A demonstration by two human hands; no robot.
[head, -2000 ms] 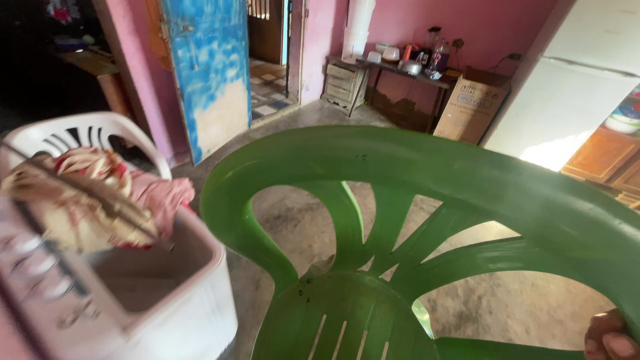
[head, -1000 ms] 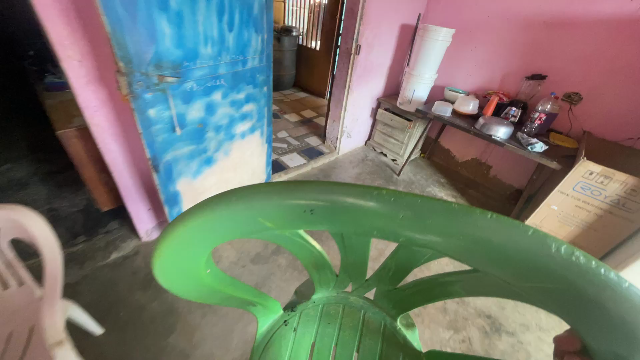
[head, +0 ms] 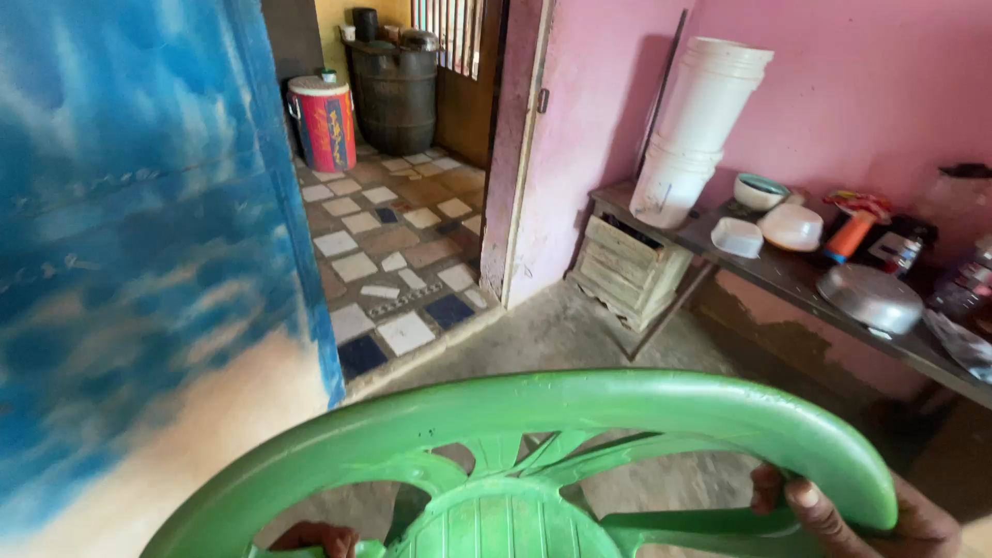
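A green plastic armchair fills the lower part of the head view, its curved back rail nearest me and its slatted seat below. At the lower right, my right hand grips the chair's back at the side, with the thumb and fingertips showing through the opening. My left hand shows only in part at the bottom left, its fingers curled at the green plastic of the chair's other side; the rest of it is hidden behind the rail.
A blue painted door stands at the left beside a doorway with a tiled floor. Beyond are a red drum and a dark barrel. At right, a wooden cabinet, stacked white buckets and a table with dishes line the pink wall.
The chair and I have moved nearer the doorway. The washing machine seen earlier is out of view. My left hand has come into view, and more of my right hand shows.
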